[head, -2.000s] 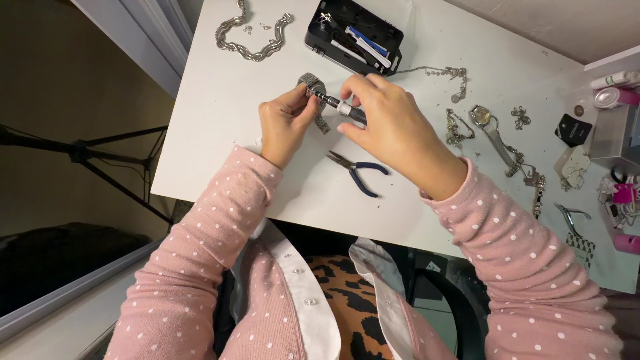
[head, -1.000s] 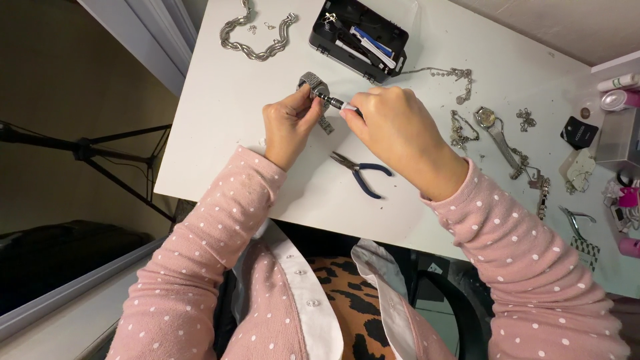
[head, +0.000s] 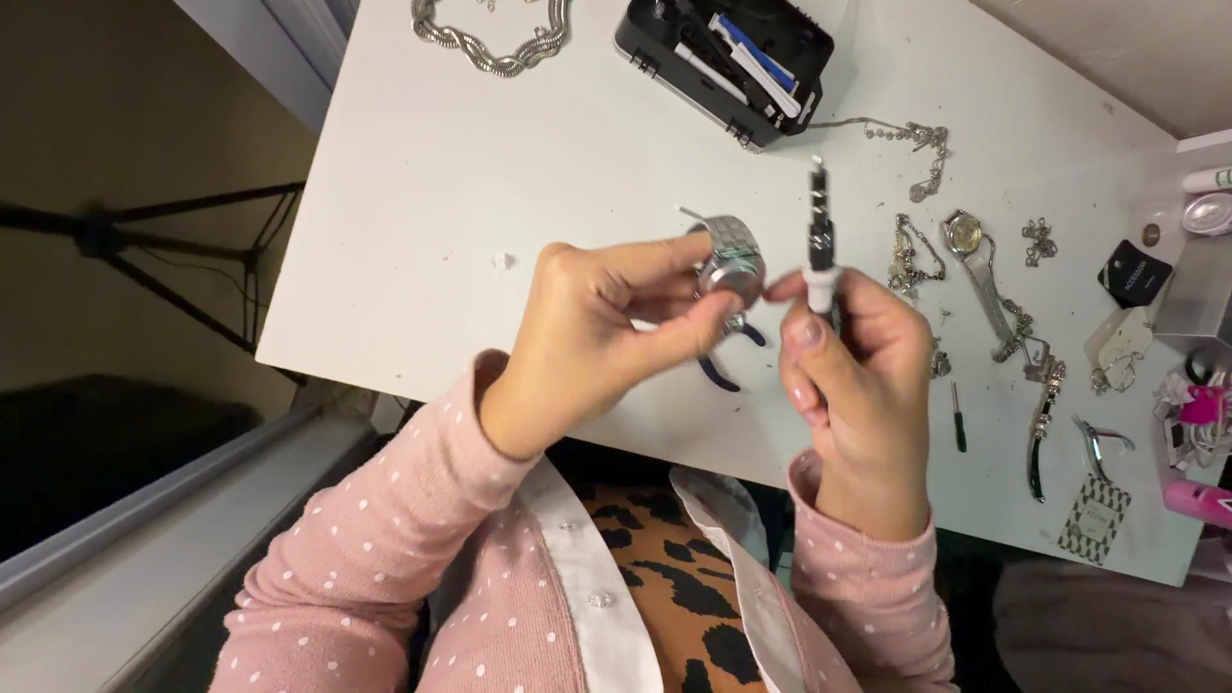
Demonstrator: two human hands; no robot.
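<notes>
Between the thumb and fingers of my left hand [head: 616,332] is a silver metal wristwatch [head: 733,255], its case low and its link bracelet curving up over my fingertips. My right hand [head: 861,366] grips a pen-shaped tool, seemingly a screwdriver, with a black and white shaft [head: 820,236], tip pointing up and away, apart from the watch. Pliers with dark blue handles [head: 717,373] lie on the white table just beyond my left thumb, mostly hidden behind that hand.
An open black case [head: 674,72] of tools stands at the back. A twisted silver chain necklace [head: 505,65] lies at the back left. To the right are another wristwatch [head: 962,231], several bracelets and chains, a small green-handled screwdriver [head: 960,430], silver-coloured pliers [head: 1094,448] and a patterned card [head: 1095,520].
My right hand has drawn the tool away from the watch and turned it upright. My left hand has moved right with the watch, over the pliers.
</notes>
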